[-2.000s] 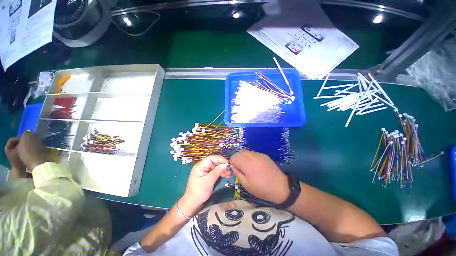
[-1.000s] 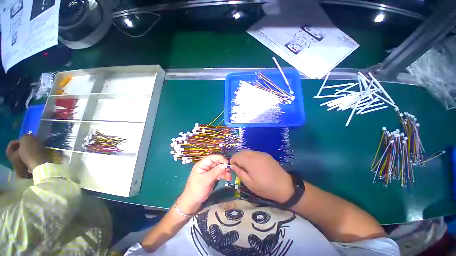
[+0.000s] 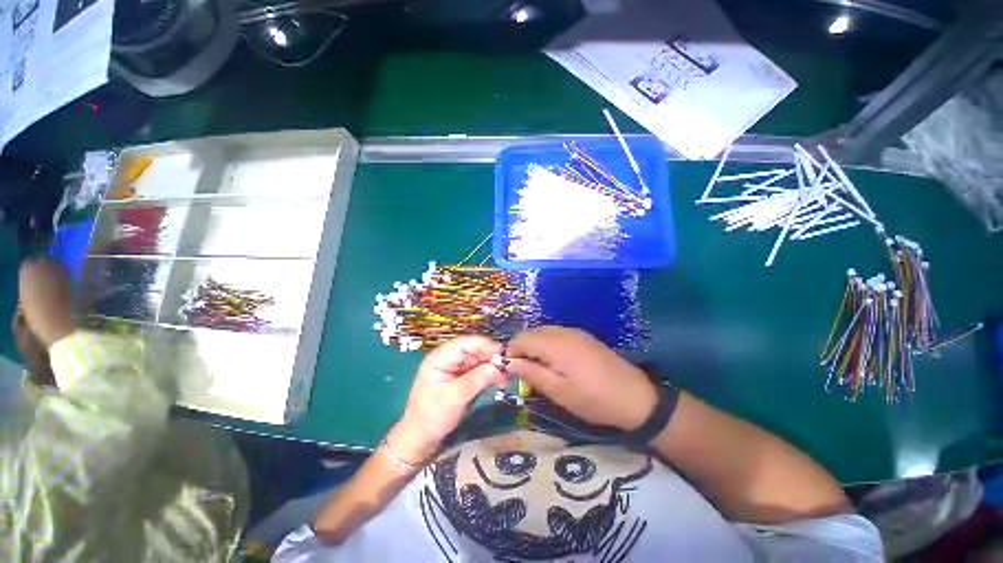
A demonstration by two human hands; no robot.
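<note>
My left hand (image 3: pixel 451 387) and my right hand (image 3: pixel 574 374) meet at the fingertips close to my body. Between them they pinch a tiny white connector housing (image 3: pixel 499 361) with thin leads; the leads are mostly hidden by the fingers. A few wires with small white ends (image 3: pixel 508 398) show just below the hands. A heap of red-yellow wires (image 3: pixel 456 304), white ends facing left, lies beyond my left hand. A pile of dark-blue leads (image 3: pixel 583 308) lies beyond my right hand, below the blue tray (image 3: pixel 667 209), which holds white parts and a few coloured wires.
An off-white compartment tray (image 3: pixel 321 264) with wires stands at left, beside a neighbouring person's arm (image 3: pixel 99 368). Loose white tubes (image 3: pixel 786 198) and fanned wire bundles (image 3: pixel 874 330) lie at right. Printed sheets (image 3: pixel 682 72) and crumpled clear bags (image 3: pixel 968 165) are behind.
The camera view has shifted slightly. My hands stay together at nearly the same place with small finger movements. The neighbouring person's hand at left has moved slightly up.
</note>
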